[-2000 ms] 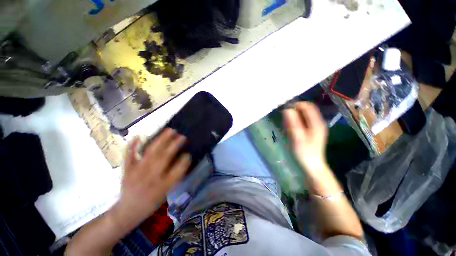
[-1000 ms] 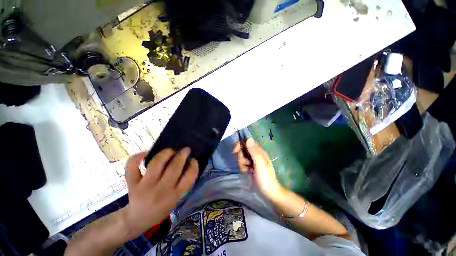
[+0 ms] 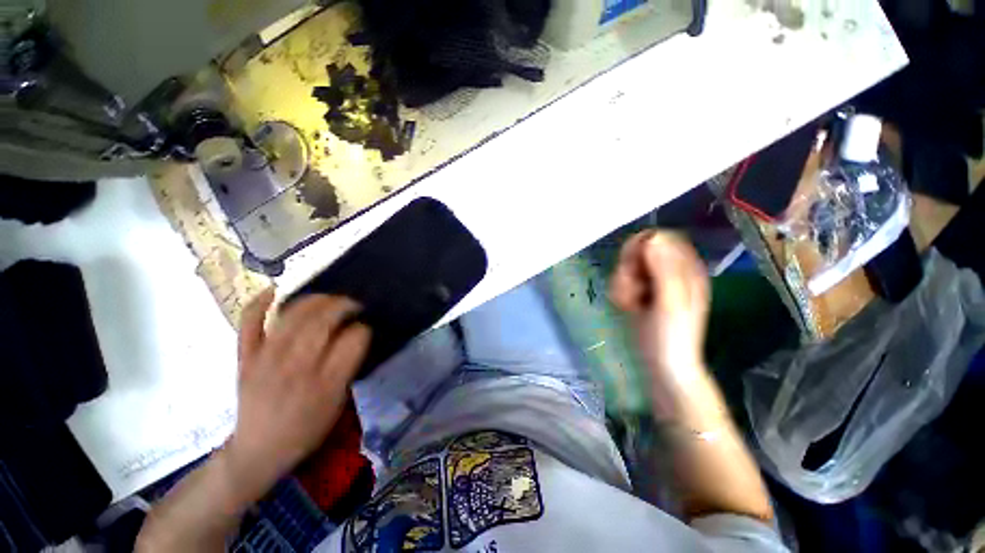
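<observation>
A black oblong case panel with rounded corners (image 3: 416, 259) lies at the front edge of the white table. My left hand (image 3: 302, 356) holds its near left end, with fingers on top. My right hand (image 3: 661, 286) is in the air beyond the table's front edge, right of the panel. It is blurred with its fingers curled, and I cannot tell whether it holds anything. The needle plate (image 3: 243, 184) of the sewing machine is left of the panel's far side.
Black mesh pieces (image 3: 454, 49) and dark scraps (image 3: 362, 113) lie on the machine bed. Black case parts (image 3: 49, 335) are piled at left. A red-edged phone (image 3: 772, 181), a white-capped bottle (image 3: 861, 138) and a clear plastic bag (image 3: 864, 378) are at right.
My right hand has moved right and up, away from the panel; the small dark object seen in it a second ago is not discernible. My left hand and the panel have shifted slightly left.
</observation>
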